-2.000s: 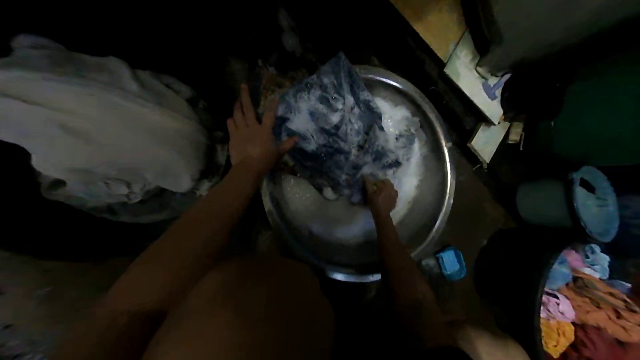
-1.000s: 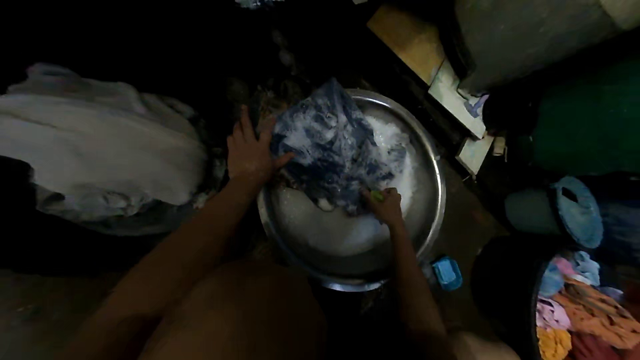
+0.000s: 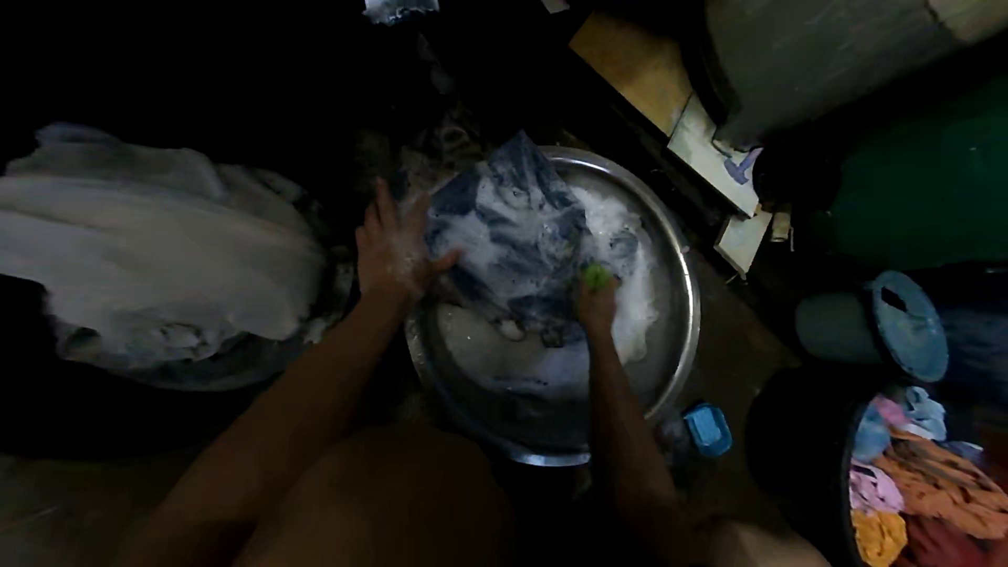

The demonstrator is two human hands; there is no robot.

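Observation:
A round metal basin (image 3: 683, 315) holds cloudy water and white suds. Over its far left part lies a wet dark blue cloth (image 3: 516, 236) covered in foam. My left hand (image 3: 398, 248) rests at the cloth's left edge, fingers spread, the thumb on the fabric. My right hand (image 3: 598, 303) is closed around a small green thing (image 3: 596, 276), perhaps a brush or soap, at the cloth's right edge. The underside of the cloth is hidden.
Pale wet laundry (image 3: 157, 244) is heaped at the left. On the right are a blue soap dish (image 3: 709, 430), a pail with a light blue rim (image 3: 909, 327), a dark tub of coloured clothes (image 3: 937, 472) and boards (image 3: 713, 153). A green container (image 3: 921, 173) stands behind.
The green thing in my right hand shows more plainly than two seconds ago. That hand has moved slightly up along the cloth's right side. My left hand stays at the left edge.

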